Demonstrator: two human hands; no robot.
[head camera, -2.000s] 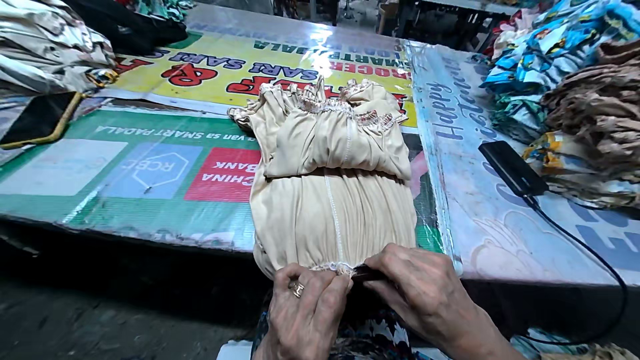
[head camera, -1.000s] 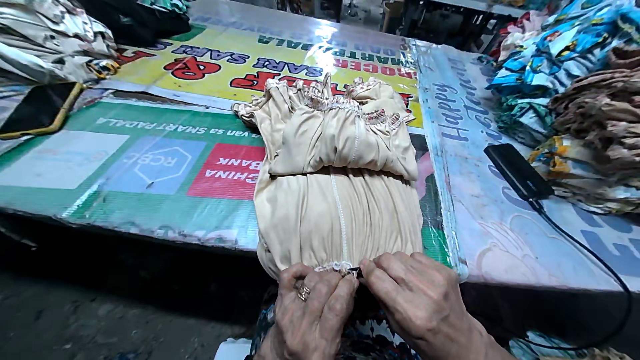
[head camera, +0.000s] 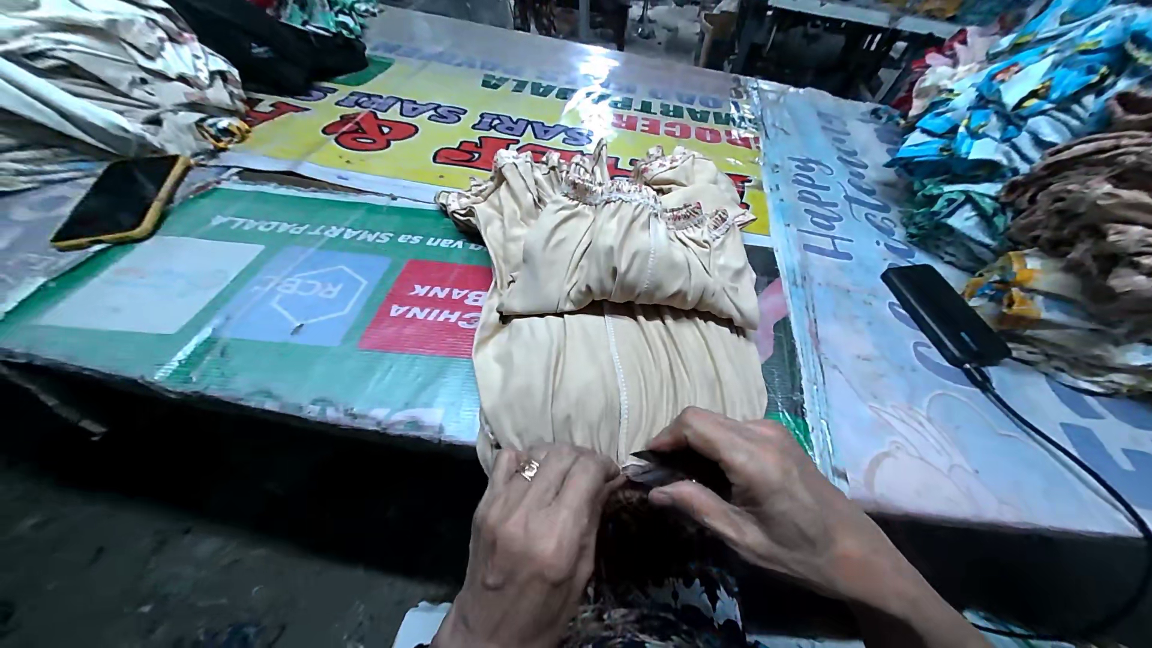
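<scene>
A cream gathered garment (head camera: 576, 378) with ruffled, stitched trim lies folded over the table's near edge. My left hand (head camera: 544, 531), with a ring on one finger, pinches its lower edge near the centre seam. Just to the right, my right hand (head camera: 756, 504) grips a small dark tool (head camera: 657, 470), perhaps thread snips, whose tip is at the fabric edge beside my left fingertips. My fingers hide most of the tool and the edge of cloth between them.
The table (head camera: 297, 378) is covered with printed tarpaulins. A phone (head camera: 121, 200) and pale cloth heap (head camera: 99, 81) are at left, with black cloth (head camera: 270, 45) behind. At right lie a black power bank (head camera: 945, 315) with a cable (head camera: 1062, 441), blue printed fabric (head camera: 999, 117) and brown fabric (head camera: 1093, 189).
The right hand has opened out somewhat from its closer grip one second ago, and more of the dark tool shows. The left hand still pinches the garment's edge.
</scene>
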